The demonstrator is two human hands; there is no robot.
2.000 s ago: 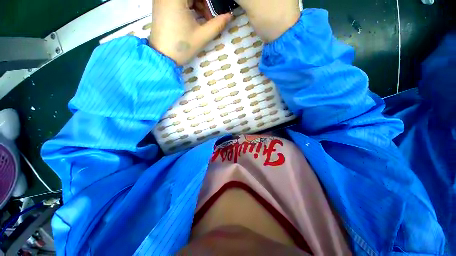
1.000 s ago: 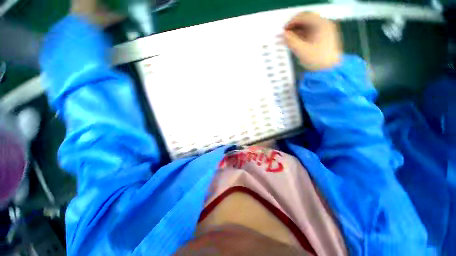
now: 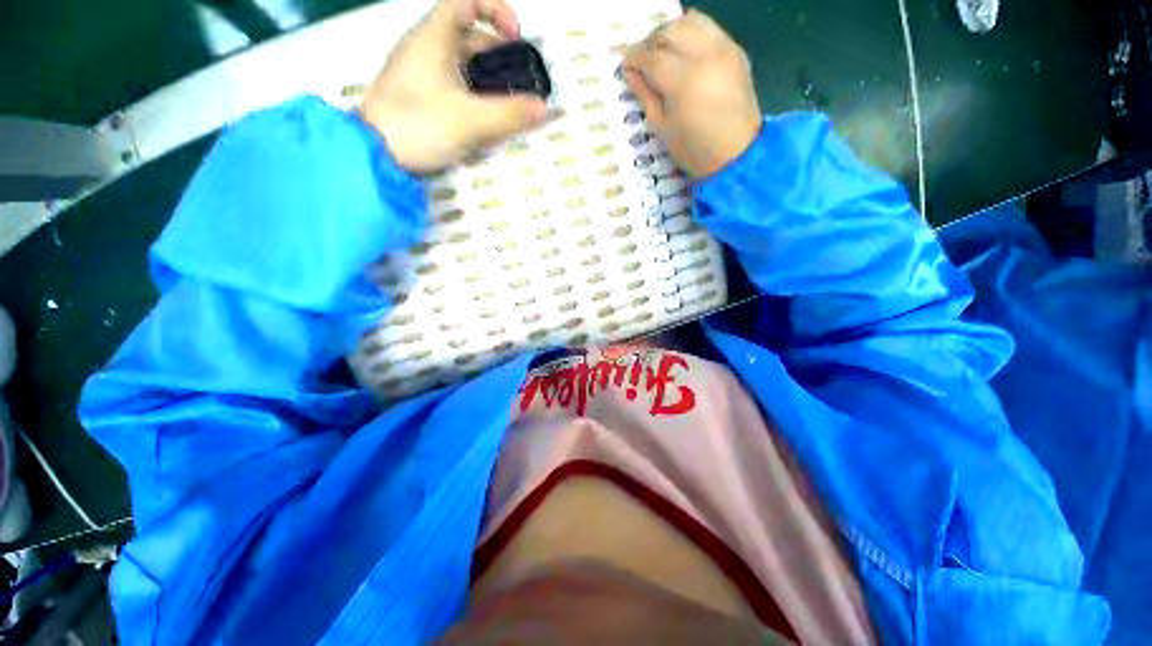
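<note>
A dark rounded-square watch body (image 3: 508,71) is held in my left hand (image 3: 436,95), over the far part of the white parts tray (image 3: 505,297). Its black face is up, between thumb and fingers. My right hand (image 3: 695,91) is over the tray's far right side, fingertips bent together close to the slots; whether a small part is between them cannot be told. The tray has rows of tan paddle-shaped slots, and a column near its right side looks darker. The hands are apart.
The dark green bench (image 3: 834,76) lies around the tray. A white rail (image 3: 190,107) runs at the far left, with the green belt (image 3: 76,44) beyond. A clear crumpled scrap (image 3: 978,13) lies at the far right. A thin white line crosses the bench at right.
My left hand has come back from the far left over the tray and now shows the watch body. My right hand has moved left and slightly nearer to me. The view has shifted.
</note>
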